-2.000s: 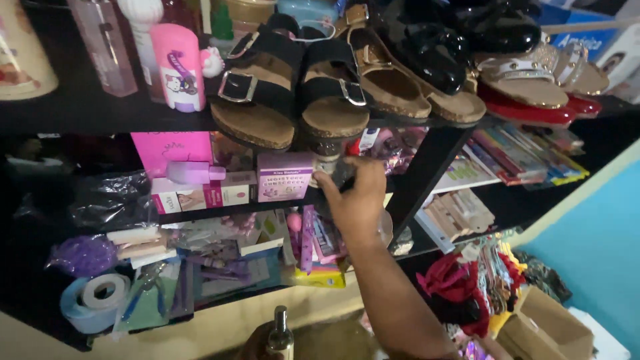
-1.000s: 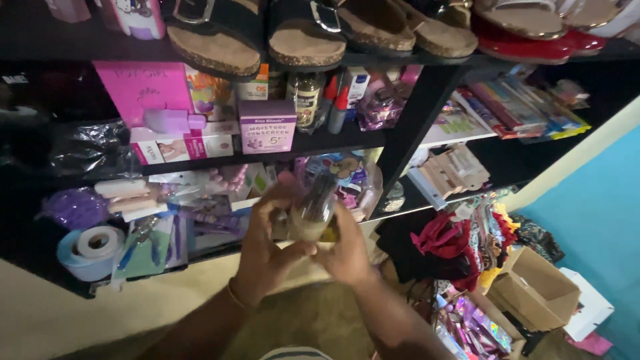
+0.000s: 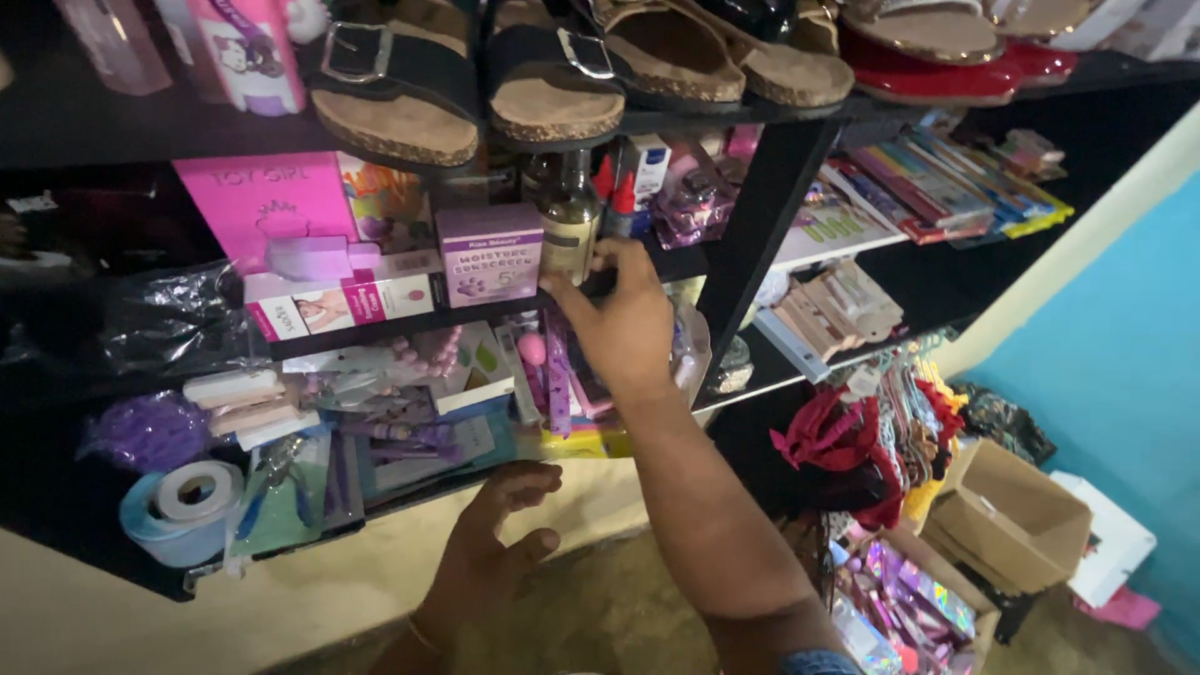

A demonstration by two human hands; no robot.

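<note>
My right hand (image 3: 623, 314) reaches onto the middle shelf, its thumb and fingers around the base of a glass bottle (image 3: 568, 230) with a pale label and dark neck. Directly left of the bottle stands a purple and white sunscreen box (image 3: 490, 255). Small bottles with red pointed caps (image 3: 622, 197) are just behind and right of it. Lower down, in front of the shelves, my left hand (image 3: 497, 530) is empty, its fingers apart and a thin band at its wrist.
Buckled sandals (image 3: 398, 94) line the shelf above, their soles jutting over its edge. A black upright divider (image 3: 764, 244) is right of my right hand. Below lie tape rolls (image 3: 192, 502) and packaged goods. Cardboard boxes (image 3: 1017, 511) and hanging clothes (image 3: 834, 431) are at lower right.
One second ago both hands were together around a bottle in front of the shelves. Now the right hand has it at the middle shelf, and the left has come away empty.
</note>
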